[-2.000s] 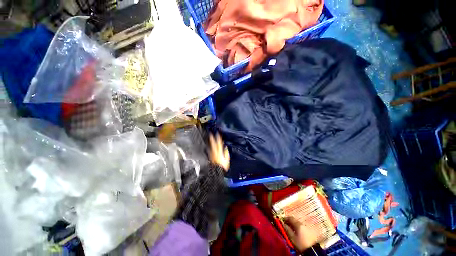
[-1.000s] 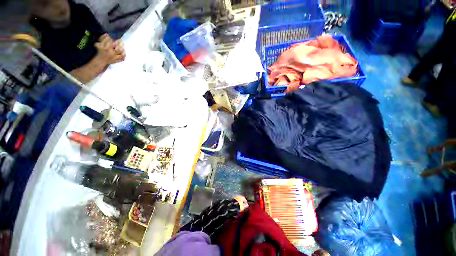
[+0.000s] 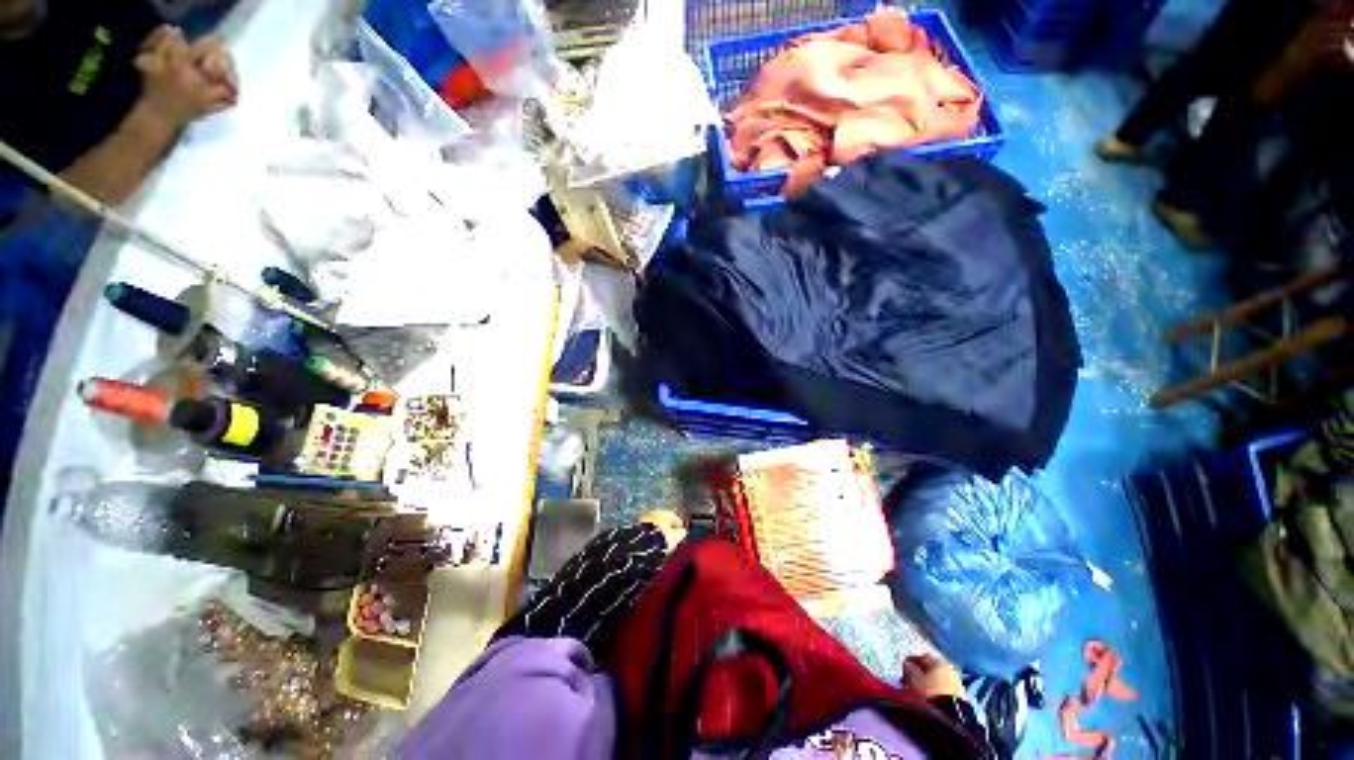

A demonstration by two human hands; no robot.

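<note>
My left hand (image 3: 664, 527) is small and partly hidden at the end of a black patterned sleeve, beside the dark red apron (image 3: 698, 624). Its fingers are unclear. My right hand (image 3: 933, 676) is small and blurred at the lower right, below the orange-and-white patterned pack (image 3: 814, 520). I cannot tell its finger shape, and nothing shows clearly in it. The pack lies flat just past my knees. A large dark navy garment heap (image 3: 876, 297) lies over a blue crate beyond it.
Left, the pale table (image 3: 512, 490) bears a control panel (image 3: 342, 443), thread cones (image 3: 238, 425), a dark machine (image 3: 319, 542) and a cream parts tray (image 3: 377, 668). Salmon-pink cloth (image 3: 861, 97) fills a blue crate. A blue plastic sack (image 3: 988, 564) is on the floor. People show at both upper corners.
The view has swung to show the table and my lap. My left hand has drawn back from beside the navy heap to my lap; my right hand has left the patterned pack.
</note>
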